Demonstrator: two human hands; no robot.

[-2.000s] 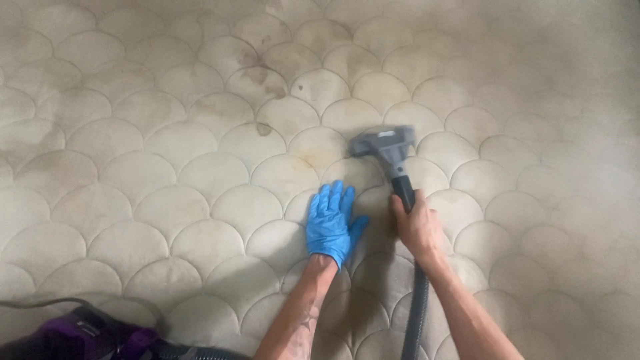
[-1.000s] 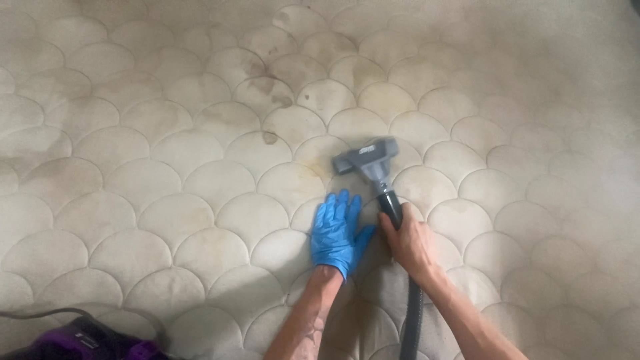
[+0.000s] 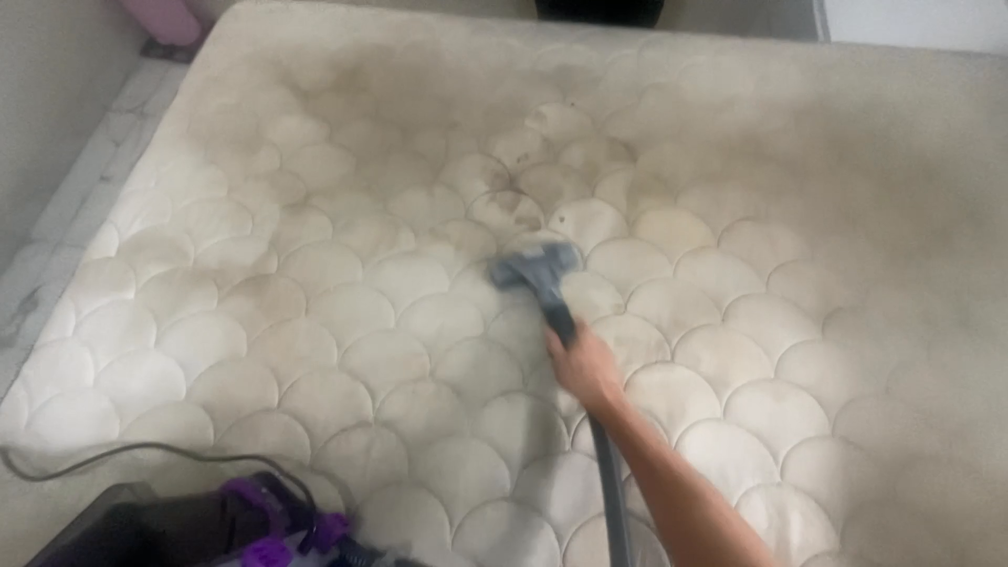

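Note:
My right hand [image 3: 584, 364] is closed around the dark handle of a grey upholstery cleaning nozzle [image 3: 537, 266], blurred by motion. The nozzle's wide head lies over the scallop-quilted beige mattress [image 3: 433, 362], just below a group of brown stains [image 3: 508, 206]. From the handle a grey hose [image 3: 611, 492] runs down under my wrist to the bottom edge of the view. My left hand is out of view.
A black and purple cleaning machine [image 3: 268, 516] sits at the lower left, with a dark cord [image 3: 150, 446] looping over the mattress. Marble-look floor [image 3: 59, 205] shows along the left. A pink object [image 3: 167, 20] and a black object [image 3: 600, 9] stand beyond the mattress.
My blue-gloved left hand, flat on the mattress before, has left the view. The nozzle in my right hand has moved up the mattress toward the stains. The view now takes in the mattress's far edge.

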